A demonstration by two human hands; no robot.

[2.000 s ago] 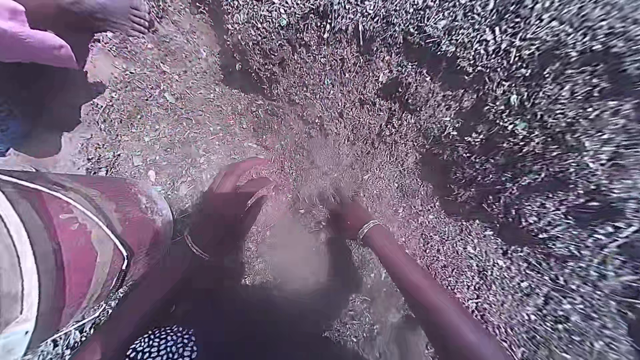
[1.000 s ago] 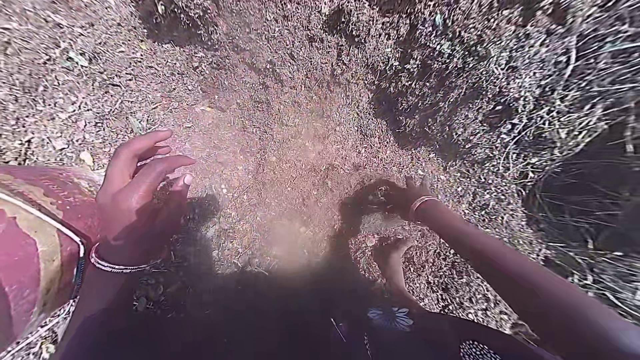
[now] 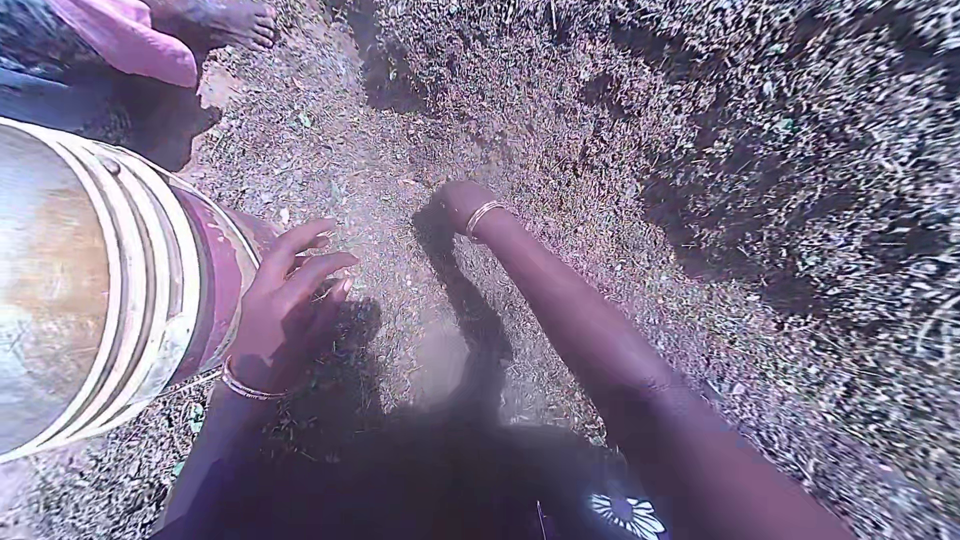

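Note:
My left hand (image 3: 296, 292), with bangles at the wrist, hovers over the ground with its fingers apart and curved, nothing in them. Just left of it lies a tilted plastic bucket (image 3: 217, 277), maroon with pale ribs and a whitish rim. My right hand (image 3: 461, 204), also with bangles, reaches down to the ground near the middle of the view; its fingers are hidden behind the back of the hand, so what they touch or hold does not show. Dry plant litter and dusty soil (image 3: 382, 187) spread around both hands.
Another person's bare foot (image 3: 240, 24) and pink cloth (image 3: 150, 45) are at the top left. Dry, low plants (image 3: 750, 150) cover the ground on the right. My dark clothing with a white flower print (image 3: 628, 514) shows at the bottom.
My right hand has moved left and farther forward over the ground. The view has shifted, bringing the bucket's open end and the other person's foot back into sight.

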